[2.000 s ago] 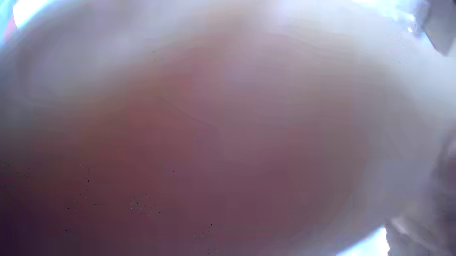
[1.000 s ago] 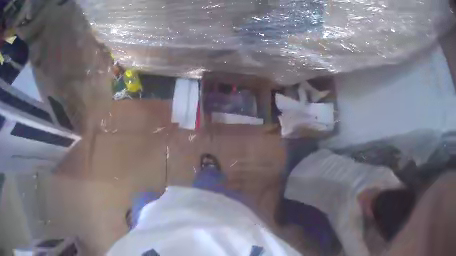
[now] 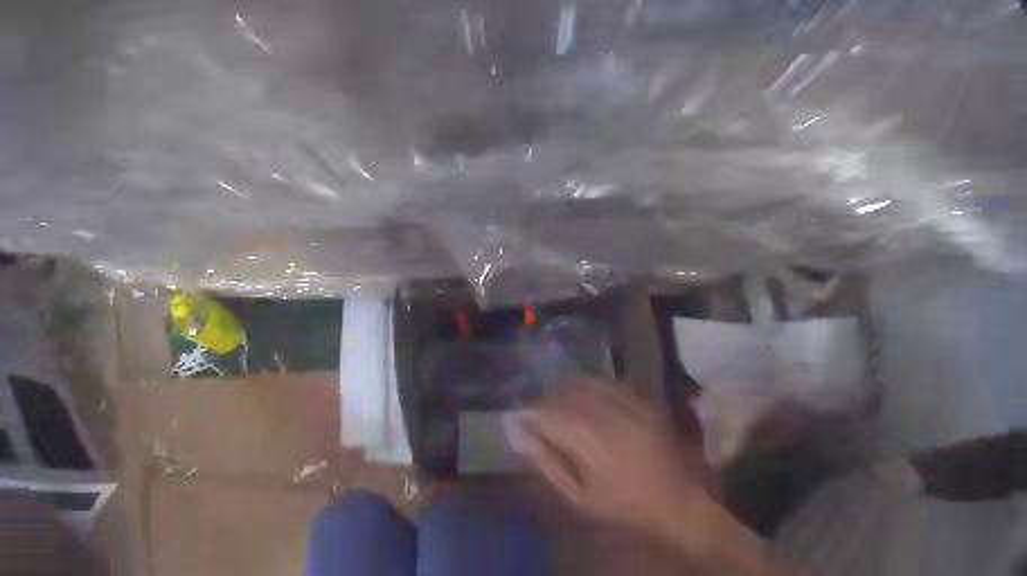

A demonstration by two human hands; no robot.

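My right hand [image 3: 603, 450] reaches in from the lower right, blurred, over the near side of the open parts box [image 3: 428, 439]. A small whitish patch shows at its fingertips; whether it holds anything cannot be told. Dark and clear bagged parts [image 3: 484, 366] with orange spots lie in the box, partly behind the hand. A pale flat strip [image 3: 484, 442] lies at the box's near side. My left hand cannot be made out; a brown blur at the lower left edge is unclear.
Shiny stretch wrap [image 3: 338, 146] covers a stack across the top. A white carton piece [image 3: 366, 377] stands left of the parts box. A yellow bottle [image 3: 208, 323] lies farther left. White sheets [image 3: 777, 354] lie in a box at right, beside a coworker's blurred hand [image 3: 732, 422].
The view has moved closer and lower over the parts box and wrapped stack. My right hand has come in over the box. The coworker at right appears nearer the white sheets.
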